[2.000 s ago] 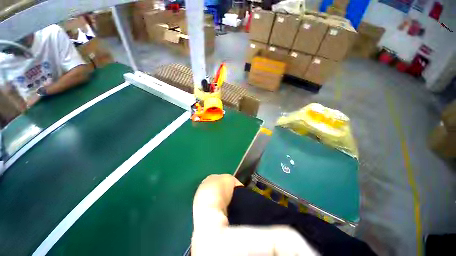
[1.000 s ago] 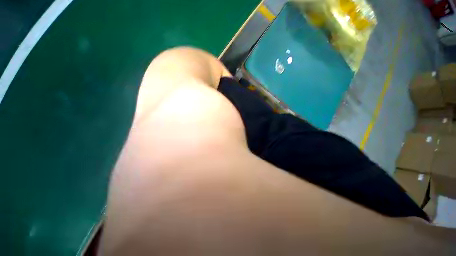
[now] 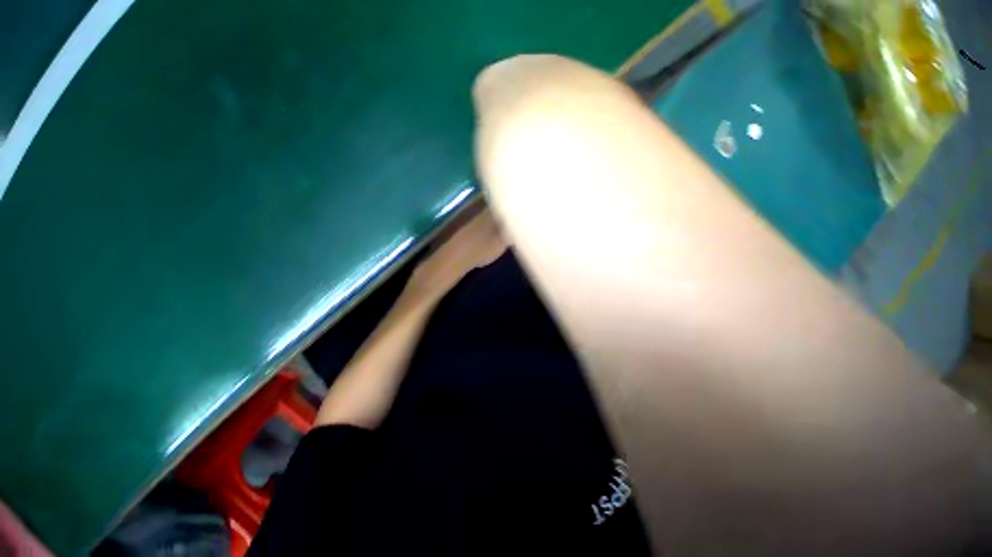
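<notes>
The green bench top [image 3: 272, 163] fills the upper left, with its shiny near edge running diagonally. My bare right arm, large and overexposed, comes in from the lower right; its rounded end, apparently the elbow, is over the bench edge. My right hand does not show. My left forearm comes out of a black sleeve. My left hand [image 3: 470, 252] lies low by the bench edge over my dark clothing, partly hidden behind the right arm. Its fingers are not clear, and I see nothing in it.
A red plastic stool [image 3: 223, 457] stands below the bench edge at the lower left. A teal low table [image 3: 800, 180] at the right bears small white bits. A yellow plastic bag [image 3: 908, 82] lies at its far side. A white strip [image 3: 54, 82] crosses the upper left.
The view has tilted down to my body. The right arm's rounded end now appears further right and higher. My left arm and hand, the near bench edge and the stool have come into view.
</notes>
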